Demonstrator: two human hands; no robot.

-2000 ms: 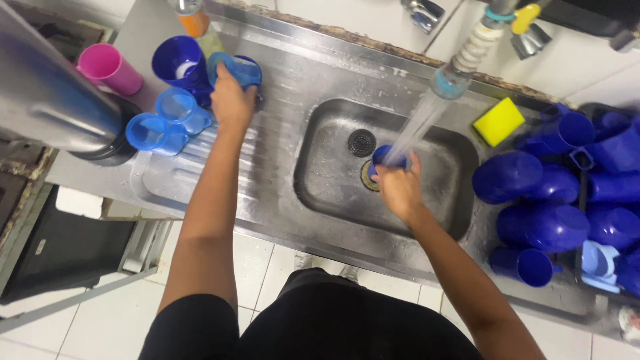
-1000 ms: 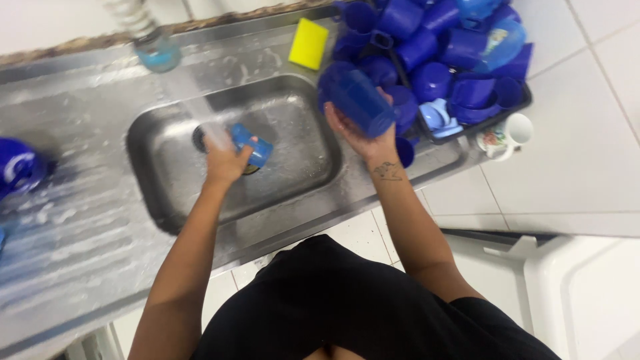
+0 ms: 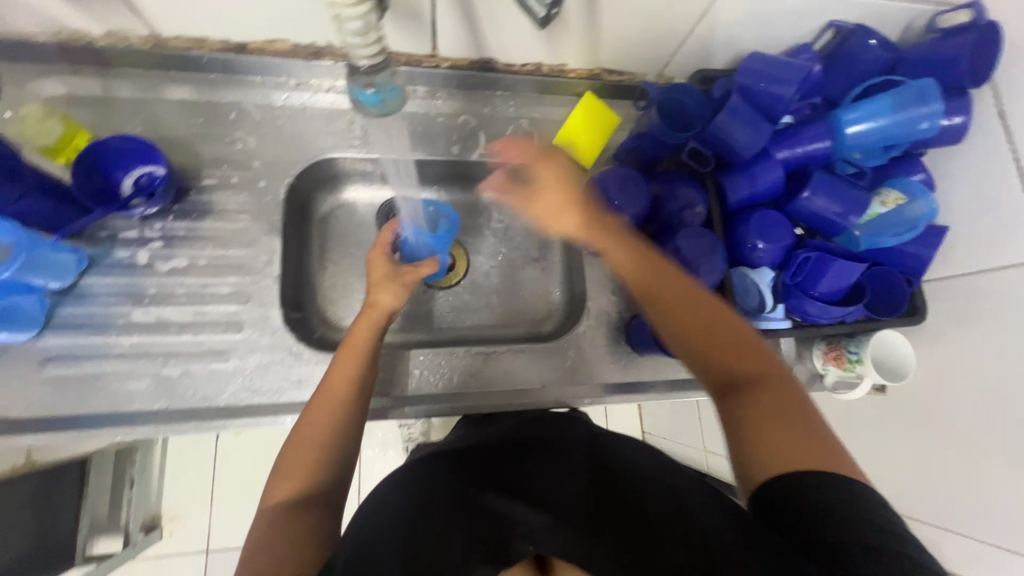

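My left hand (image 3: 394, 276) holds a light blue plastic cup (image 3: 430, 232) over the steel sink basin (image 3: 512, 304), under water running from the faucet nozzle (image 3: 376, 90). Blurred by motion, my right hand (image 3: 544, 188) is over the basin's back right edge with fingers apart and nothing seen in it. Just beyond its fingers lies a yellow sponge (image 3: 587, 130) on the steel counter. Dark blue plastic mugs (image 3: 678, 200) stand close to the right wrist, upside down or on their sides.
On the right, a black rack (image 3: 880, 326) is heaped with blue cups and mugs, with a white floral mug (image 3: 888, 358) beside it. At the left are a dark blue mug (image 3: 124, 174), light blue cups (image 3: 44, 256) and a bottle with yellow liquid (image 3: 62, 142).
My right hand has let go of the large dark blue vessel it held a second ago and moved left over the basin. My left hand still holds the light blue cup.
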